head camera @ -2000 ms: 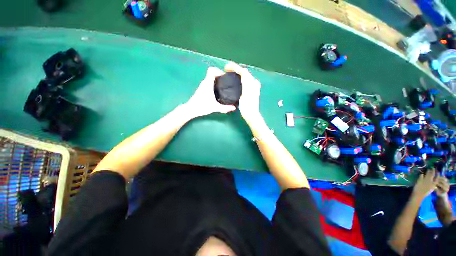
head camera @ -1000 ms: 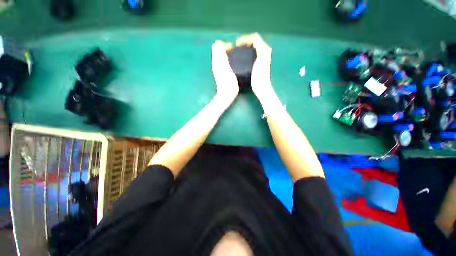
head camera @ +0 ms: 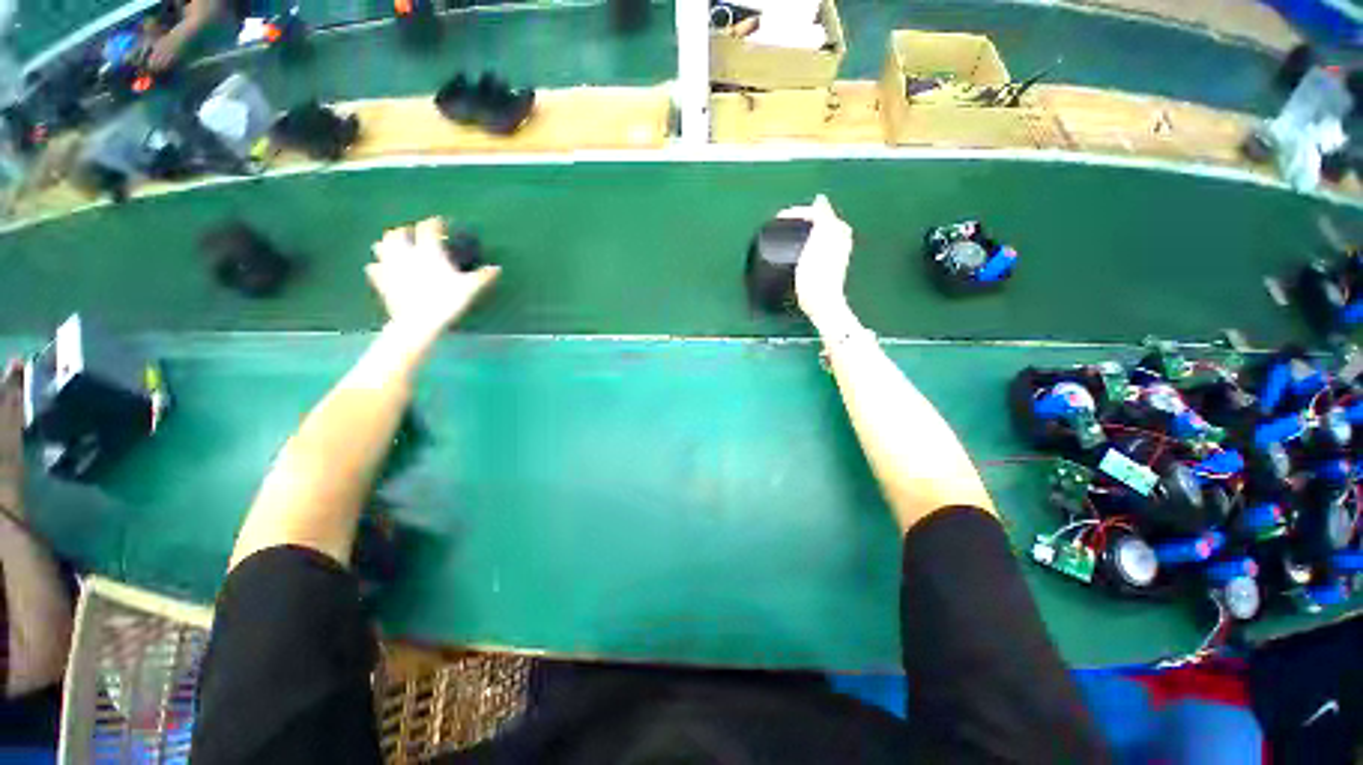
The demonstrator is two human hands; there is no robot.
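Observation:
My right hand [head camera: 825,266] is over the dark green conveyor, its fingers closed on the right side of a closed black unit [head camera: 777,265]. My left hand [head camera: 426,280] is also over the conveyor, further left, with fingers spread. A dark unit [head camera: 465,250] shows between its fingers and thumb, mostly hidden; whether it is gripped cannot be told. A wired inner unit [head camera: 969,257] with a blue cylinder and silver disc lies on the conveyor right of my right hand.
Wired units [head camera: 1196,478] are piled on the bench at right. Black shells [head camera: 386,546] are partly hidden behind my left forearm. A blurred black unit [head camera: 247,257] is on the conveyor at left. A black-and-white box [head camera: 90,404], plastic crate [head camera: 135,658] and cardboard trays [head camera: 945,112] also show.
My hands have moved apart and forward from the bench to the conveyor. The black unit stays with my right hand; my left has let go of it. The view has tilted up.

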